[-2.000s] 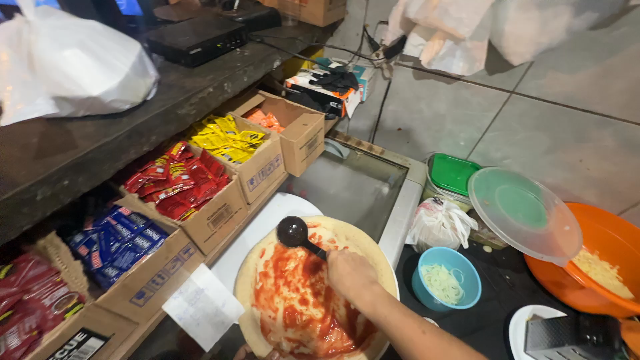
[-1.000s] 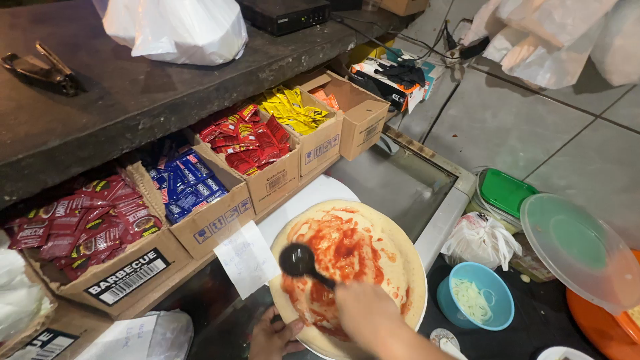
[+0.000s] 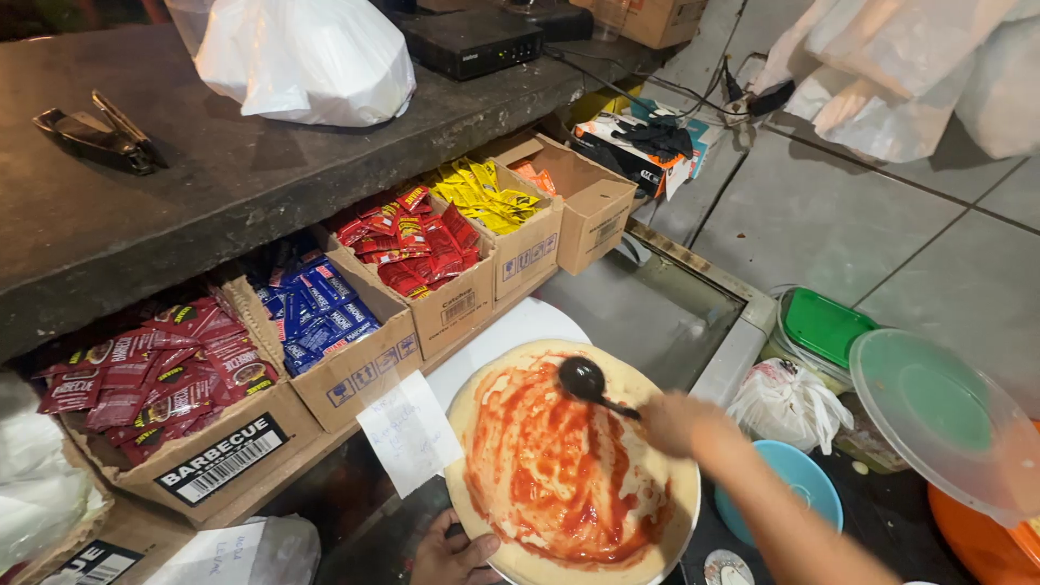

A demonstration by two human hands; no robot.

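Observation:
A round of pizza dough [image 3: 479, 406] lies on a round pan, its middle streaked unevenly with red tomato sauce [image 3: 536, 463]. My right hand [image 3: 682, 426] grips the handle of a black ladle [image 3: 582, 378], whose bowl rests on the sauce near the far edge. At the near left rim of the pan is my left hand [image 3: 455, 552], its thumb over the edge and the other fingers partly hidden beneath. A handwritten paper slip [image 3: 409, 435] touches the dough's left side. Behind the dough, a white round surface [image 3: 528, 325] shows.
Cardboard boxes of sauce packets [image 3: 374, 366] line the left under a dark shelf [image 3: 244, 203] holding a stapler [image 3: 101, 134] and a white bag [image 3: 309, 65]. Right of the dough stand a blue bowl [image 3: 829, 496], a knotted plastic bag [image 3: 788, 402], a green-lidded container [image 3: 829, 317] and an orange basin [image 3: 967, 528].
The ladle has moved over the sauce toward the dough's far edge. Sauce covers more of the dough than two seconds ago. The view has shifted toward the shelf.

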